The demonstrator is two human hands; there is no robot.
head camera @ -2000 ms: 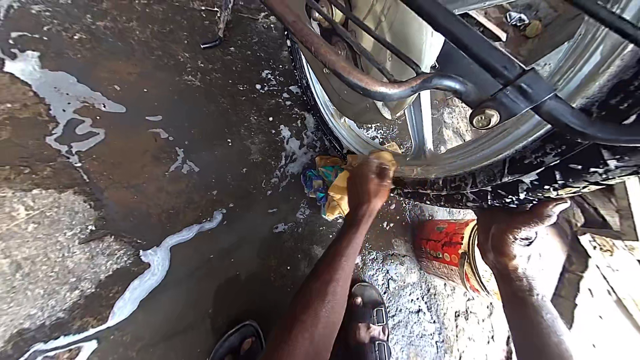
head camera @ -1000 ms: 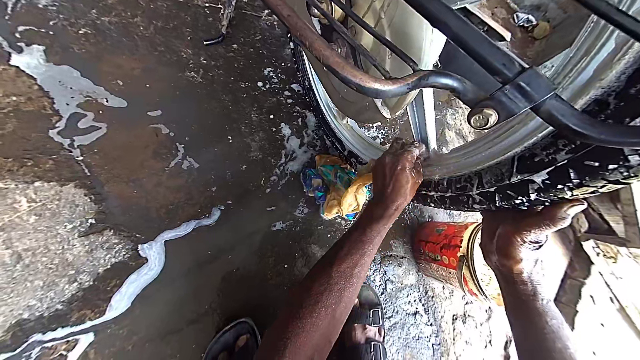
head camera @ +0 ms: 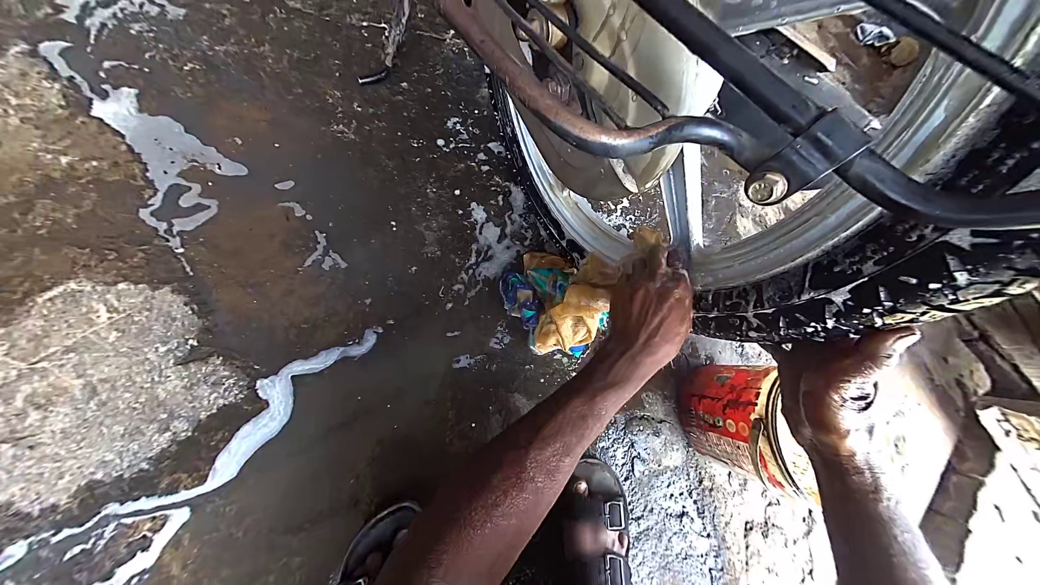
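My left hand (head camera: 654,309) is closed on a wet yellow cloth with a blue and green patterned part (head camera: 569,313), pressed to the inner edge of a motorcycle's silver wheel rim (head camera: 772,264) near a spoke. Part of the cloth hangs down beside the tyre, left of the hand. My right hand (head camera: 845,386) grips the outer side of the black tyre (head camera: 812,313), further right, its thumb outstretched and its other fingers mostly hidden. White suds spot the tyre tread.
A red tin bucket (head camera: 727,414) stands beside my right hand, below the tyre. Curved metal bars (head camera: 634,138) of the motorcycle cross above the wheel. The wet ground (head camera: 349,422) carries streaks of foam (head camera: 276,398). My sandalled feet (head camera: 601,520) are at the bottom.
My left hand has moved a little to the right along the rim since the earliest frame, still with the cloth. My right hand stays at the tyre.
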